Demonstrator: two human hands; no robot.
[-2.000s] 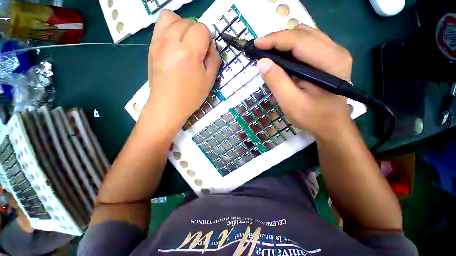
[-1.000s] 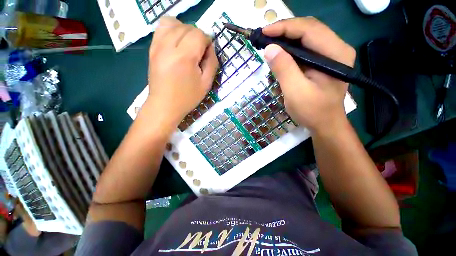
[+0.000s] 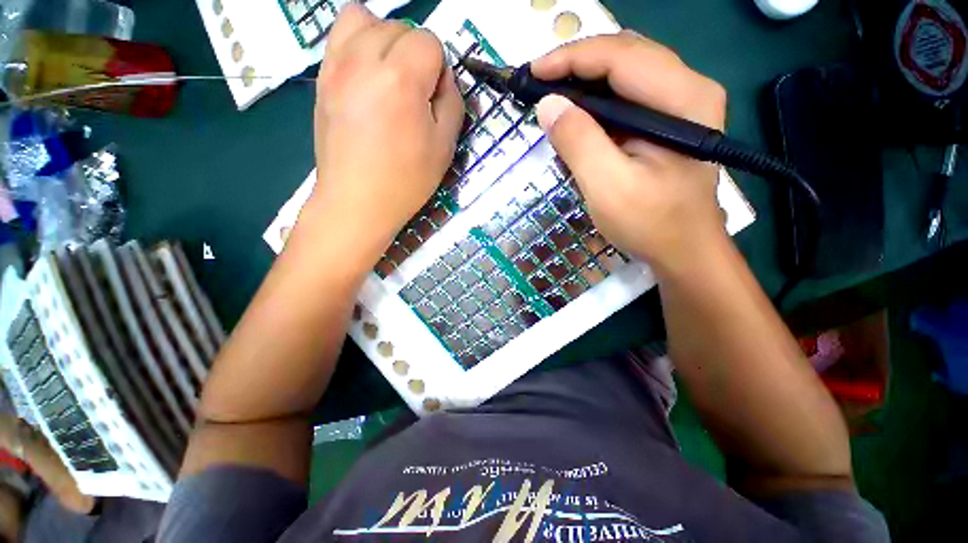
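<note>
A white soldering tray lies tilted on the dark green bench and holds green-edged PCB panels. My right hand holds the black soldering iron like a pen; its tip is at the upper panel, close beside my left fingers. My left hand is curled over the tray's upper left part, fingers closed together. A thin pale solder wire runs from the left to this hand. A bit of green shows at its fingertips; the exact grip is hidden.
Stacked trays stand on edge at left. A second tray lies at the far side. A red and gold can and crumpled plastic bags are at upper left. A flat black rectangle lies at right. Another person's arm shows at lower left.
The iron's tip has moved left and slightly down, back beside my left fingers. My left hand has shifted slightly up. The solder wire now lies higher across the can.
</note>
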